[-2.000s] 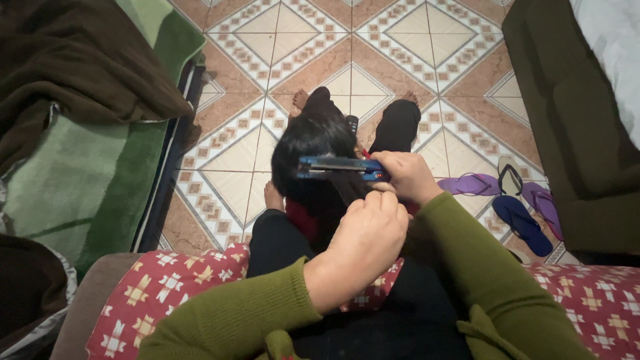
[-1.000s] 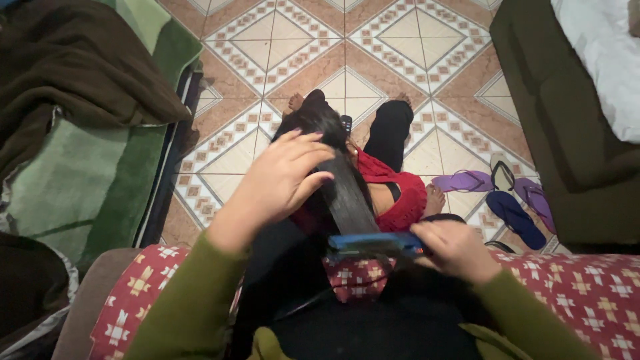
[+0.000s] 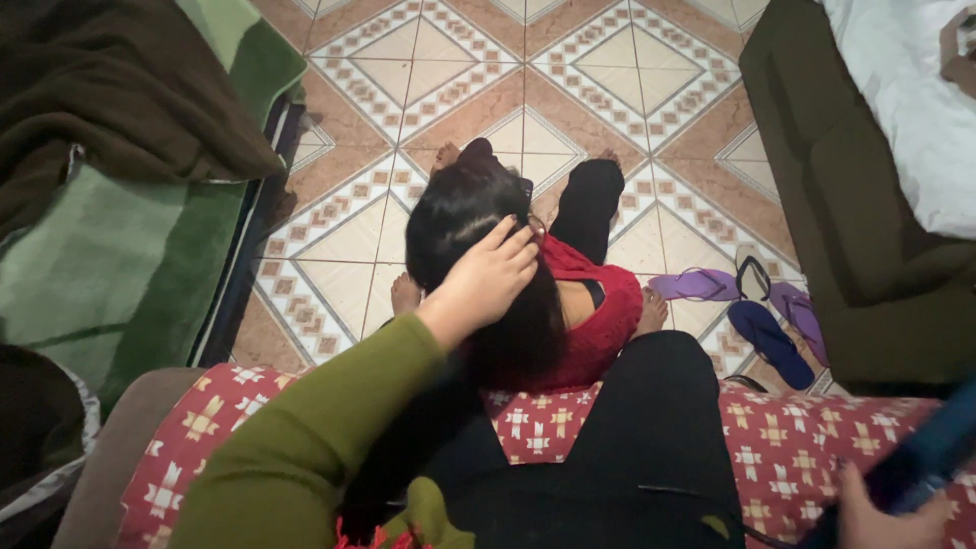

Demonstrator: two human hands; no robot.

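Between my knees sits a person with long dark hair (image 3: 457, 206) and a red knit top (image 3: 610, 313). My left hand (image 3: 492, 278) lies on the side of the head with its fingers spread a little, touching the hair. At the lower right edge, my right hand (image 3: 888, 511) grips a blue hair straightener (image 3: 926, 450), blurred and partly out of view. A dark cord (image 3: 686, 494) runs across my black trousers toward that hand.
Purple flip-flops (image 3: 698, 285) and a dark blue flip-flop (image 3: 770, 343) lie on the tiled floor at the right. A dark sofa (image 3: 862, 198) stands beyond them. At the left is a bed with a green blanket (image 3: 114, 252). I sit on a red patterned cover (image 3: 770, 435).
My right hand has moved away from the hair to the lower right with the straightener. My left hand, earlier pinching a strand of hair, is now on the head.
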